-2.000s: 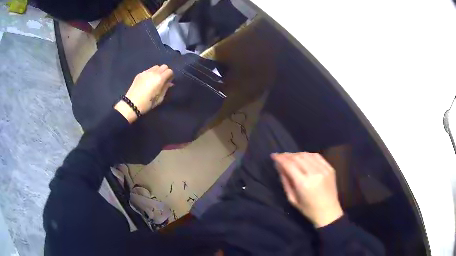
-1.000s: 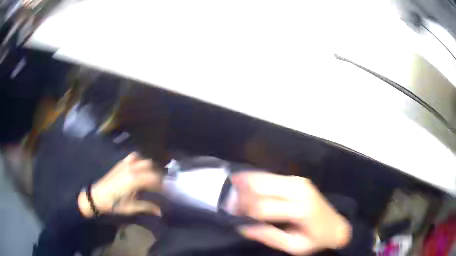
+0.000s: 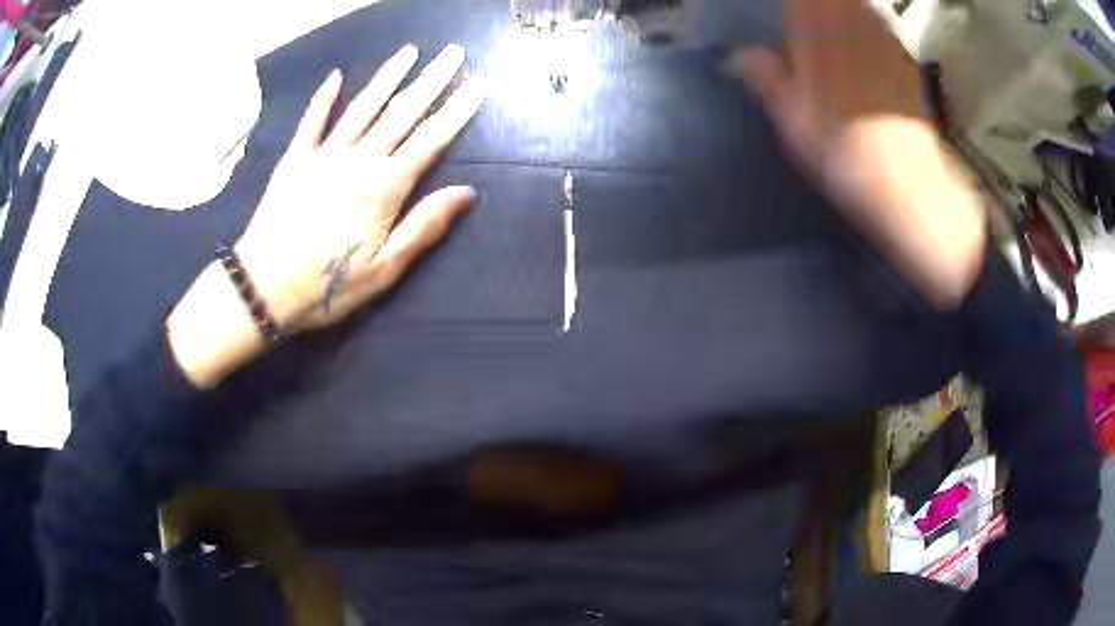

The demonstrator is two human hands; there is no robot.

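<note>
A dark garment panel (image 3: 685, 330) lies spread over the machine table. A thin straight slit (image 3: 569, 263) in it shows white, running toward me from below the lit area. My left hand (image 3: 367, 202) lies flat on the panel left of the slit, fingers spread, holding nothing. My right hand (image 3: 856, 122) is over the panel at the upper right, blurred and partly cut off by the top edge; its thumb stands apart from the fingers. The presser foot area (image 3: 559, 80) is at the top centre under a bright lamp, its details washed out.
The white machine body (image 3: 997, 92) stands at the upper right. Shears with dark reddish handles (image 3: 1045, 251) lie right of my right forearm. White table surface (image 3: 183, 110) shows at the left. An open drawer or box with pink and white items (image 3: 948, 508) is below right.
The view has swung from the lap and table edge to the machine. The dark panel now lies on the table. Both hands have moved up onto or over it, and my left hand has spread flat.
</note>
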